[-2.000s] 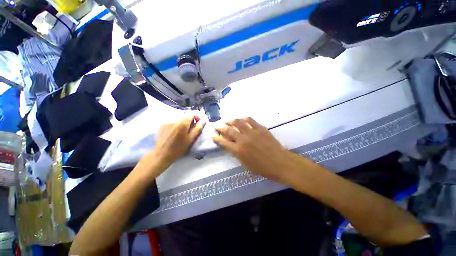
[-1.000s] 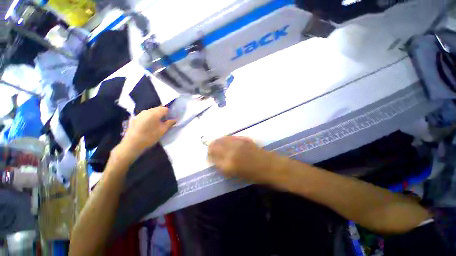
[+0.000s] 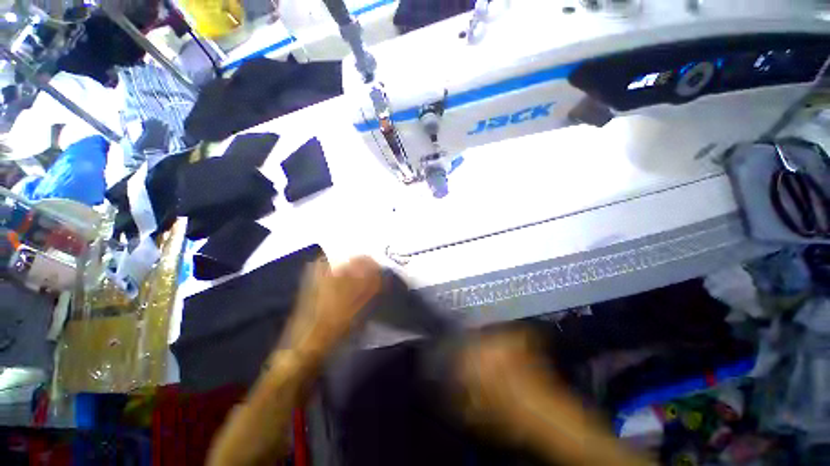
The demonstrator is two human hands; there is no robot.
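Note:
A dark piece of cloth [image 3: 409, 305], blurred by motion, stretches between my two hands at the front edge of the table. My left hand [image 3: 340, 289] grips its upper left end. My right hand [image 3: 496, 364] is strongly blurred at its right side, and its fingers cannot be made out. The sewing machine [image 3: 510, 120] stands behind them with its presser foot [image 3: 439, 177] above the white bed. A larger black cut piece [image 3: 238, 319] lies flat left of my left hand.
Loose black pieces [image 3: 221, 188] lie left of the needle. Dark-handled scissors [image 3: 794, 202] rest on grey cloth at right. The ruler strip [image 3: 582, 268] runs along the front edge. A blue-rimmed basket [image 3: 696, 387] with colourful rounds sits below right, and grey fabric scraps [image 3: 774, 300] hang above it.
Both hands have come away from the needle area to the front edge, and a dark cloth is now between them. The white-grey piece is gone from the bed. The view has shifted.

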